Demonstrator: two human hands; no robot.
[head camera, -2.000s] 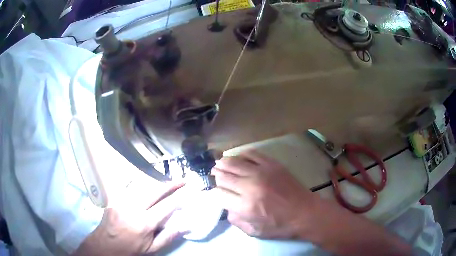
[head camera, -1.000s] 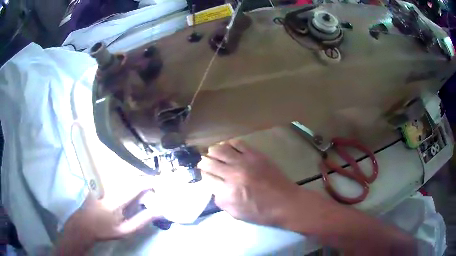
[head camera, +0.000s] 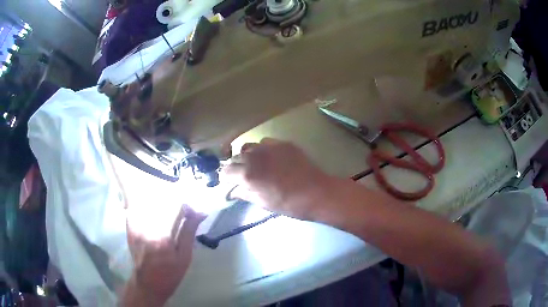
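Observation:
My right hand (head camera: 273, 177) is beside the presser foot and needle area (head camera: 201, 168), its fingertips together on small white cloth (head camera: 219, 195) that is washed out by the lamp. My left hand (head camera: 162, 249) lies left of the needle on the white garment (head camera: 72, 156), fingertips near the glare; whether it grips cloth cannot be told. The garment spreads left of the sewing machine (head camera: 312, 54). A dark narrow strip (head camera: 234, 231) lies on the table in front of the needle, between my hands.
Scissors with red-orange handles (head camera: 405, 160) lie right of my right hand. A green-yellow box (head camera: 496, 99) sits at the table's right end. White cloth (head camera: 499, 216) is heaped at the lower right. White thread cones (head camera: 180, 11) are behind the machine.
The view has shifted, so the machine and scissors appear higher and further left. My left hand is lower and more upright. The dark strip between my hands shows more fully.

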